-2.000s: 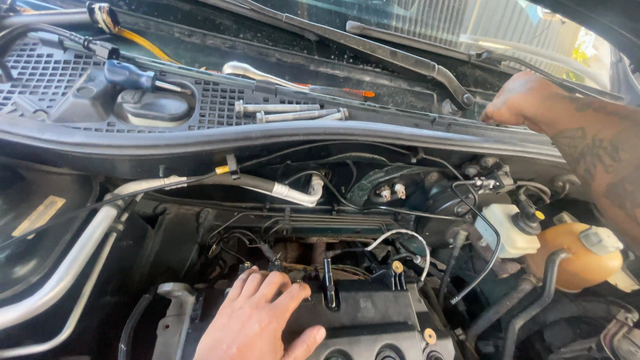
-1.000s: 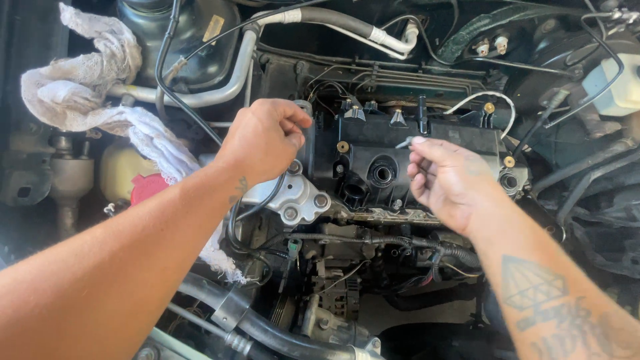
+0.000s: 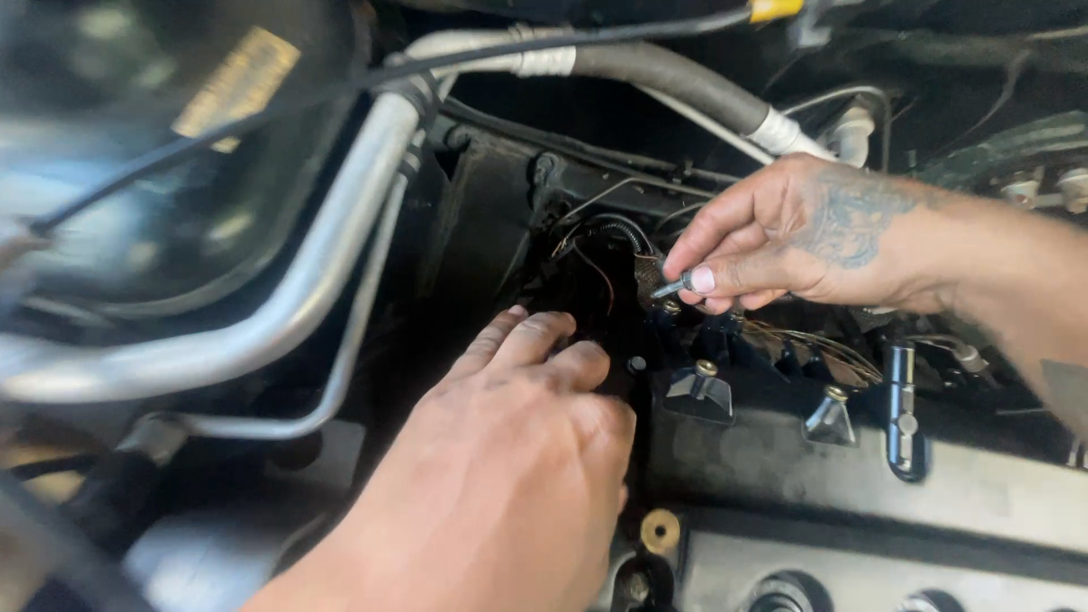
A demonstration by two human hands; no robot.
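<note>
Between the thumb and fingers of my right hand [image 3: 756, 246] is a small metal bolt [image 3: 673, 286], its tip pointing down and left. That hand hovers over the back left corner of the black engine valve cover [image 3: 765, 450]. My left hand [image 3: 535, 416] reaches into the dark gap left of the cover, fingers curled; their tips are partly hidden, and whether they grip anything does not show. Brass-topped fittings [image 3: 705, 369] stand along the cover's rear edge, left of an upright dark metal post [image 3: 906, 412].
A silver metal pipe [image 3: 289, 314] curves along the left and joins a black rubber hose [image 3: 671, 76] at the top. A black cable [image 3: 544, 41] crosses above. Thin wires [image 3: 608, 272] and a corrugated conduit [image 3: 625, 228] lie behind the gap.
Both hands have moved to the rear left corner of the engine, the bolt still in my right hand. Two seconds ago my right hand was at the windshield cowl. The view is now much closer.
</note>
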